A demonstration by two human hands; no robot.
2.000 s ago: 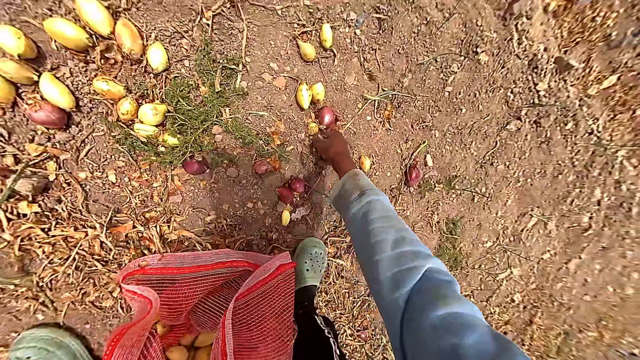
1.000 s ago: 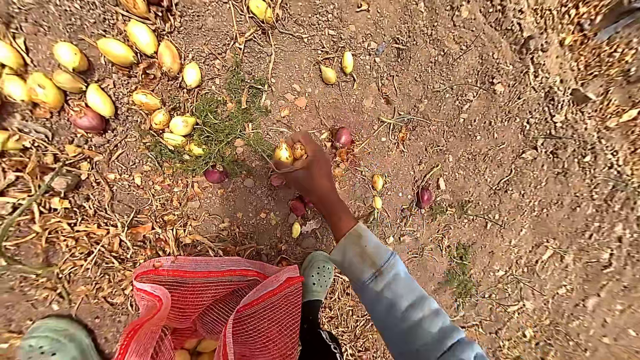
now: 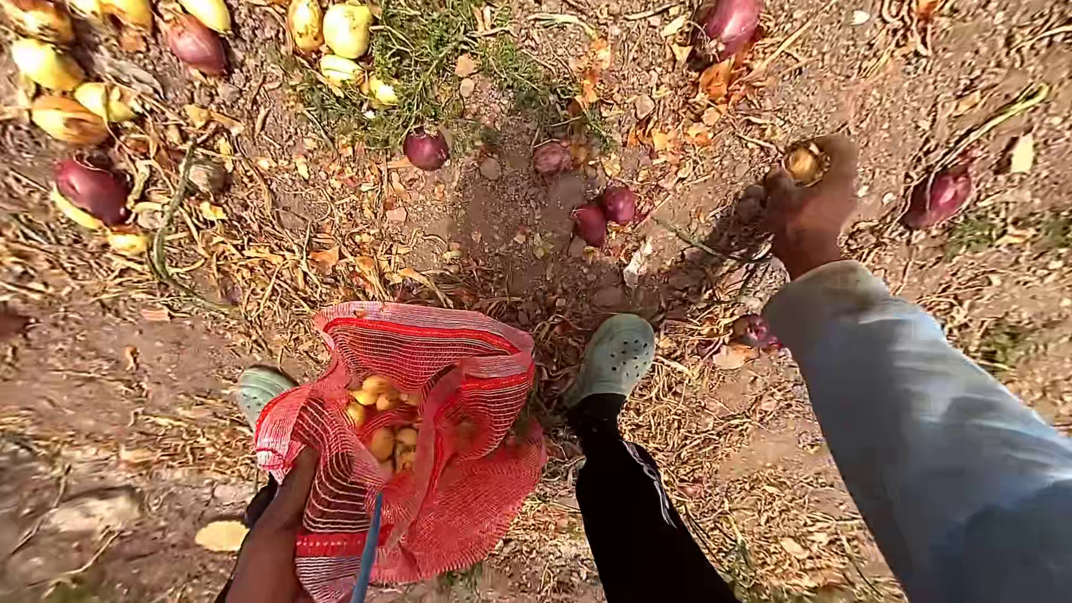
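Note:
My right hand [image 3: 808, 205] is at the right, above the soil, closed around a yellow onion [image 3: 806, 163] that shows between its fingers. At the lower left my left hand [image 3: 297, 477] is at the side of a red mesh sack [image 3: 486, 502]; its fingers are partly hidden by the netting, which it grips. The sack's mouth gapes upward, and several yellow onions [image 3: 382, 444] lie inside. Between the sack and my right hand, two red onions [image 3: 618, 204] touch each other on the ground. A further red onion [image 3: 940, 197] with a dry stalk lies right of my right hand.
Yellow onions [image 3: 67, 120] are heaped at the upper left with red onions [image 3: 92, 189] among them. Green weeds [image 3: 427, 67] grow at the top. My feet in green clogs [image 3: 615, 356] stand on either side of the sack. Dry stalks and leaves litter the soil.
The view has shifted down toward the sack. My left hand has come into view at the sack. My right hand, earlier holding yellow onions above the ground, now appears farther right.

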